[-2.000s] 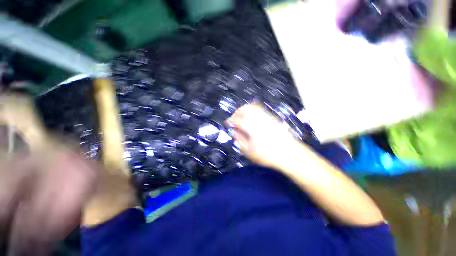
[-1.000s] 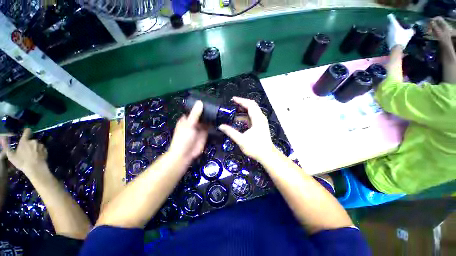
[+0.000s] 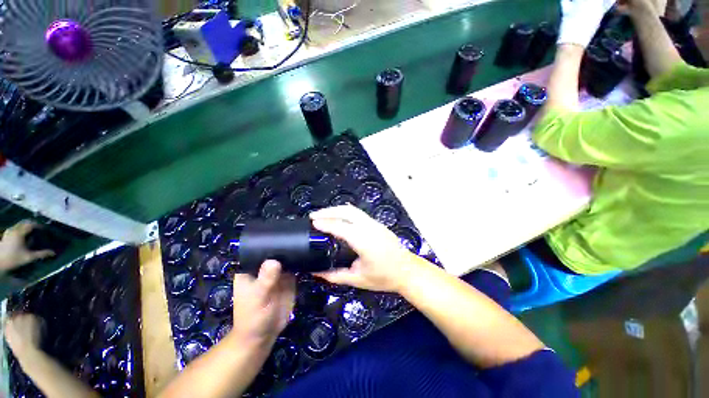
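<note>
A matt black cylindrical unit (image 3: 274, 246) lies level across the middle of the black blister tray (image 3: 342, 152), held just above it. My left hand (image 3: 264, 301) grips its left part from below, thumb on the near side. My right hand (image 3: 359, 247) is around its glossy right end, fingers above and thumb below. Whether a separate round part is at that end, I cannot tell. The tray shows rows of round shapes; pockets and loose parts are hard to tell apart.
Black cylinders (image 3: 316, 116) stand on the green conveyor belt (image 3: 350, 93). More stand on the pink-white work board (image 3: 435, 183), by a neighbour in green (image 3: 622, 140). A tan wooden board (image 3: 155, 319), slanted metal upright (image 3: 70, 200) and another person's hands are left. A fan (image 3: 78, 50) stands beyond.
The view has shifted, bringing the fan fully into sight. The unit, tilted between my hands a second ago, is now nearly level and lower left in view. Both hands remain on it.
</note>
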